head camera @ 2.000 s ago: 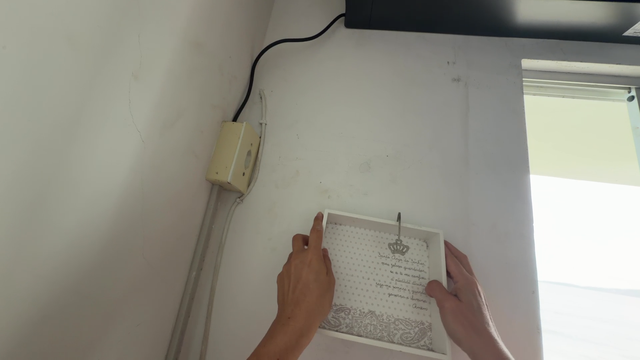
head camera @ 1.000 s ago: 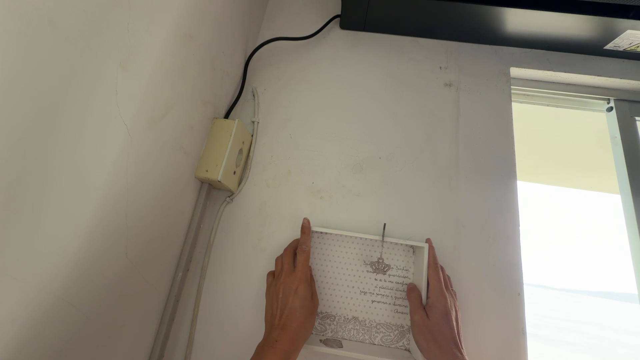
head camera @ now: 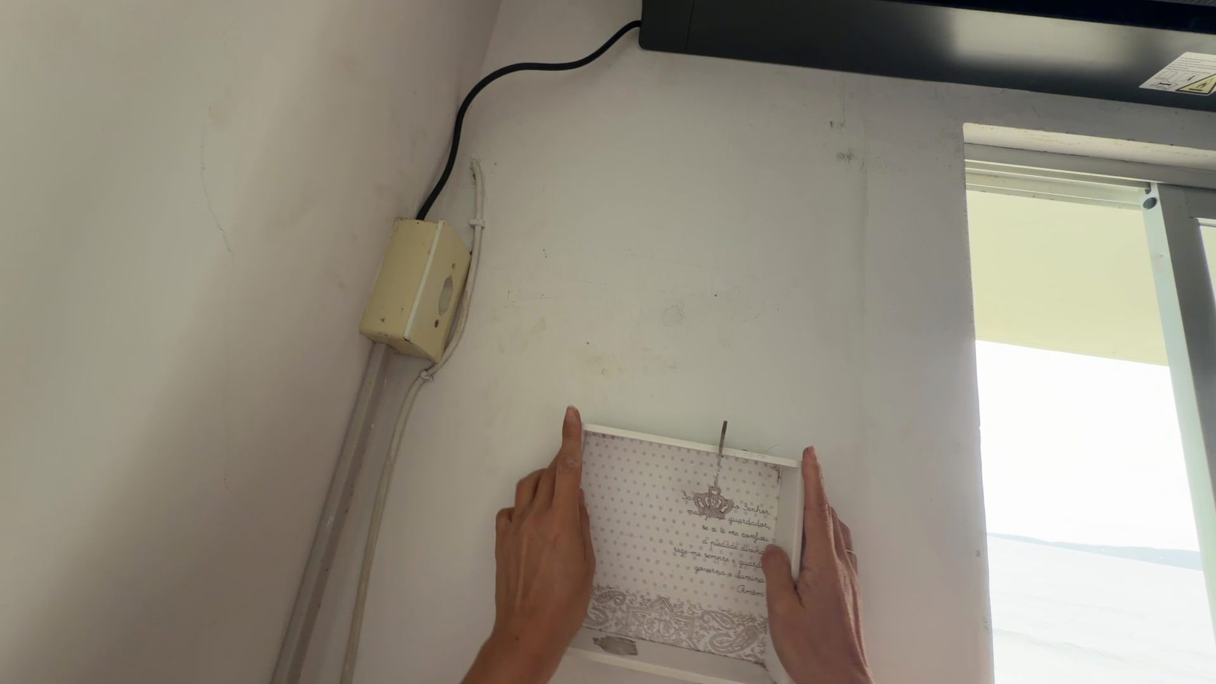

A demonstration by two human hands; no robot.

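A white box frame [head camera: 655, 546] with a dotted, paisley-edged backing and printed script is held against the wall between both hands, slightly tilted. My left hand [head camera: 546, 551] grips its left side, index finger pointing up past the top corner. Gripping the right side is my right hand [head camera: 819, 575], its thumb over the front edge and fingers along the outside. A small metal crown ornament [head camera: 713, 502] hangs inside from a ribbon or strip that rises above the top edge. On the frame's bottom ledge lies a dark oval mark or piece [head camera: 616, 645], too unclear to name.
A beige electrical box [head camera: 416, 288] is fixed near the wall corner, with a black cable [head camera: 518, 68] running up to a dark appliance [head camera: 855, 52] overhead. Conduit [head camera: 332, 522] and a pale cable [head camera: 385, 503] run down from the box. A sliding window [head camera: 1073, 427] is at the right.
Both hands still hold the frame, which sits lower and further left in the view than two seconds ago. More of its inner bottom ledge shows now.
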